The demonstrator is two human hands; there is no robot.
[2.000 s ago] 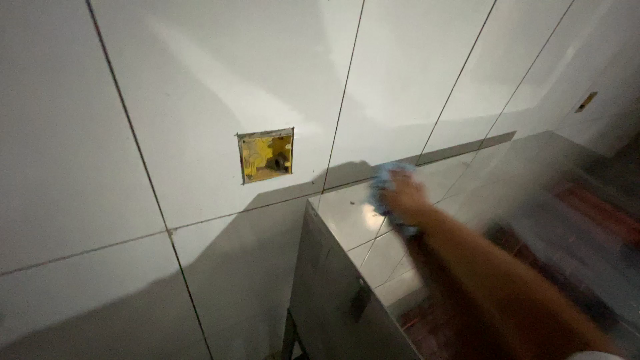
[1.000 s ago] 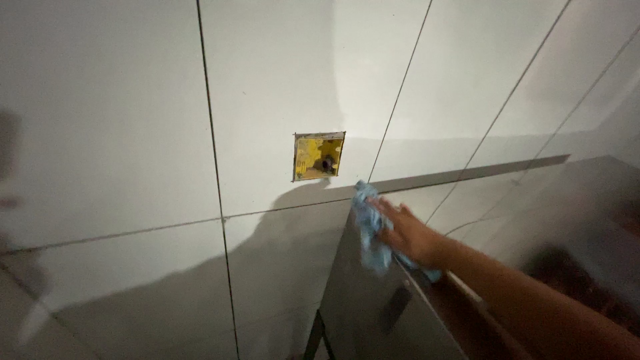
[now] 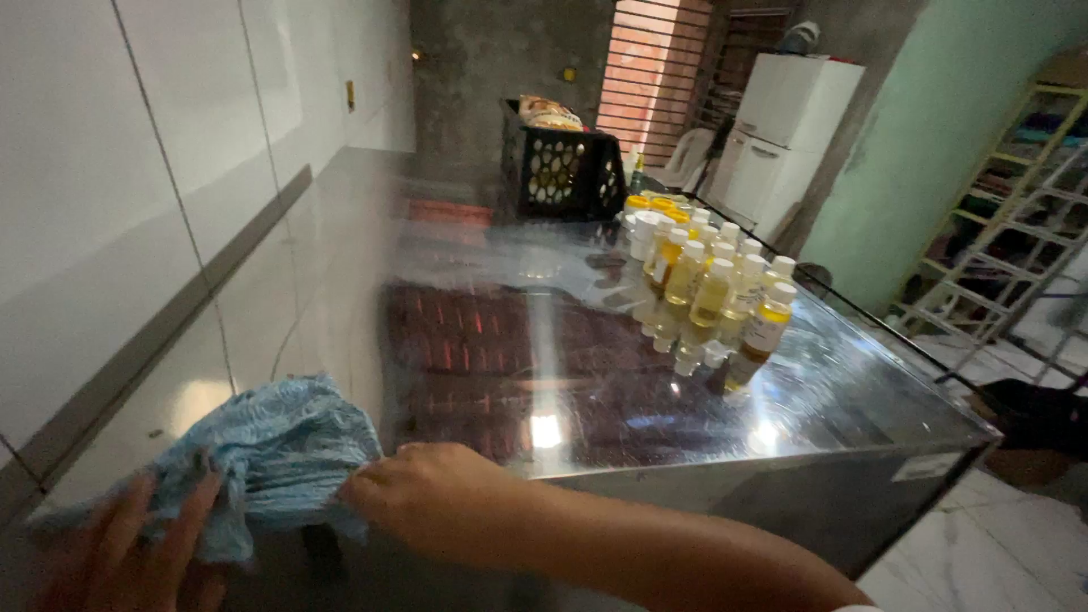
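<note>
A crumpled light-blue cloth (image 3: 289,450) lies over the near left end of a shiny metal countertop (image 3: 476,399), close to the tiled wall. My right hand (image 3: 442,501) grips the cloth's right edge, its fingers curled into the fabric. At the lower left, my left hand (image 3: 144,544) is blurred, its fingers spread against the cloth's near side; whether they pinch it is not clear. Further along the top stands a group of small clear bottles (image 3: 714,289) with white caps and yellowish liquid, beside yellow-lidded containers (image 3: 659,208).
A black plastic crate (image 3: 561,170) holding packages stands at the counter's far end. White wall tiles (image 3: 102,170) with a raised grey strip run along the left. Beyond are a white refrigerator (image 3: 786,127), a white plastic chair (image 3: 688,157) and a metal ladder (image 3: 1003,229) at the right.
The view has swung right and along the counter, so the bottles and crate now show. My left hand has come into view at the cloth. My right hand still has the cloth.
</note>
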